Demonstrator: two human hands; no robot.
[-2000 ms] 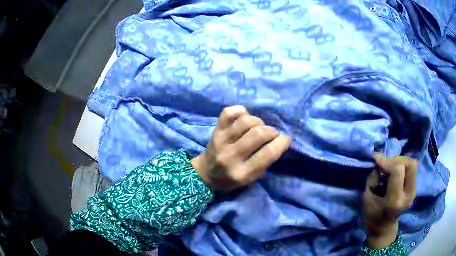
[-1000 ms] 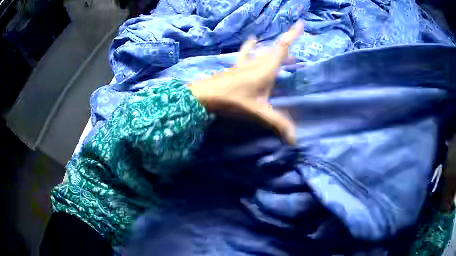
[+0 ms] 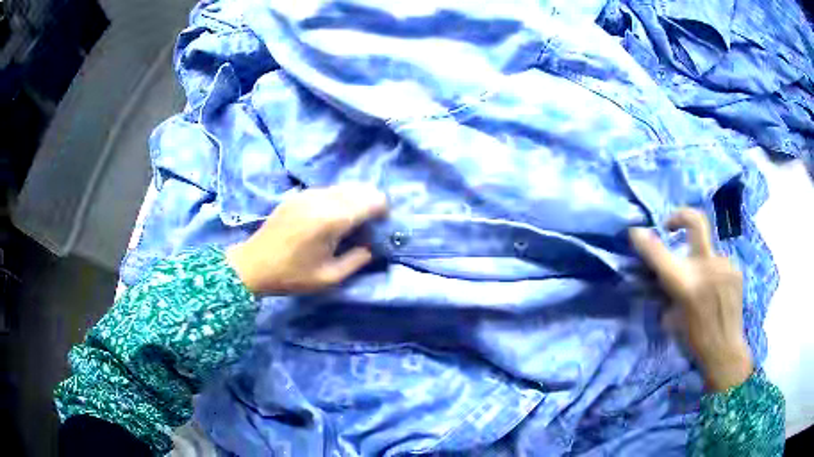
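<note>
A blue denim shirt [image 3: 500, 178] with a pale print lies rumpled across the middle. Its placket [image 3: 464, 239] runs sideways, with small round metal fasteners on it. My left hand [image 3: 312, 239] is at the placket's left end, thumb and fingers apart with a dark gap between them; I see nothing held. My right hand [image 3: 701, 286] is over the cloth at the right, past the placket's right end, slightly blurred with fingers bent and spread. Its palm is hidden, so I cannot tell whether it holds anything. A black label [image 3: 729, 210] shows beside its fingers.
More blue denim [image 3: 741, 71] is heaped at the upper right. A white tabletop [image 3: 790, 268] shows at the right. A large grey bin [image 3: 98, 134] stands at the left, beside the table. Both forearms wear green patterned sleeves.
The shirt was swung over between frames and now lies with its placket facing up. My left hand has come down and left from its raised reach; my right hand is back in view.
</note>
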